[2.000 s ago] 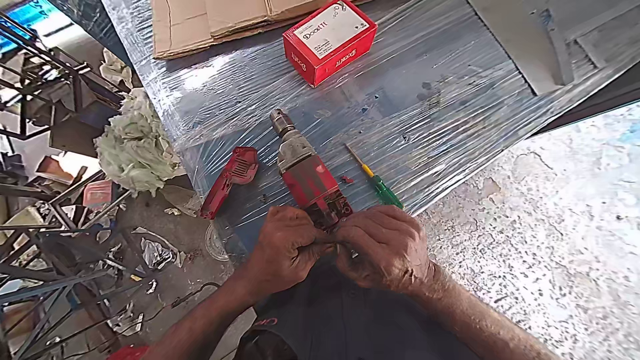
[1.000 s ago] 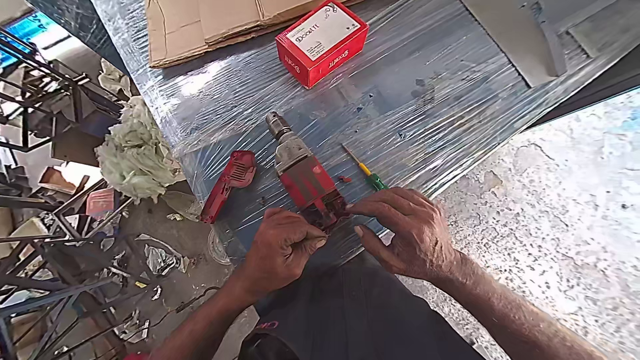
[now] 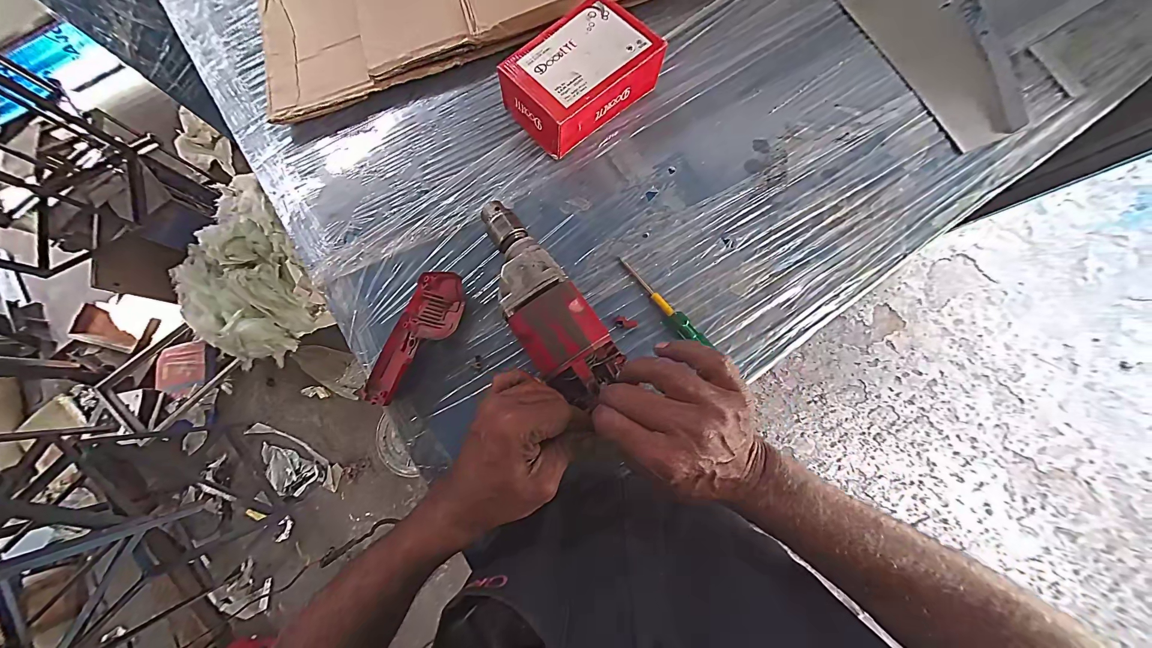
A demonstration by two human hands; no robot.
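A red electric drill (image 3: pixel 556 326) with a grey metal gearbox and chuck lies on the plastic-wrapped table, its rear end open with inner parts showing. My left hand (image 3: pixel 517 445) is curled at the drill's rear, fingertips pinched near the opening; what lies between them is hidden. My right hand (image 3: pixel 679 418) has its fingers bent over the other side of that opening, and its grip cannot be made out. Left of the drill lies a red plastic handle cover (image 3: pixel 418 333). To the right are a small red piece (image 3: pixel 625 322) and a green and yellow screwdriver (image 3: pixel 666 306), its handle partly behind my right hand.
A red and white box (image 3: pixel 583 76) and flattened cardboard (image 3: pixel 360 54) lie at the far side of the wrapped table (image 3: pixel 720 198). A grey metal piece (image 3: pixel 954 81) is at the upper right. Metal frames (image 3: pixel 108 522) and pale crumpled wrap (image 3: pixel 243 279) are off the left edge.
My right hand was apart from my left a second ago, with thumb and fingers spread; now it has come in against the drill's rear, close to my left hand.
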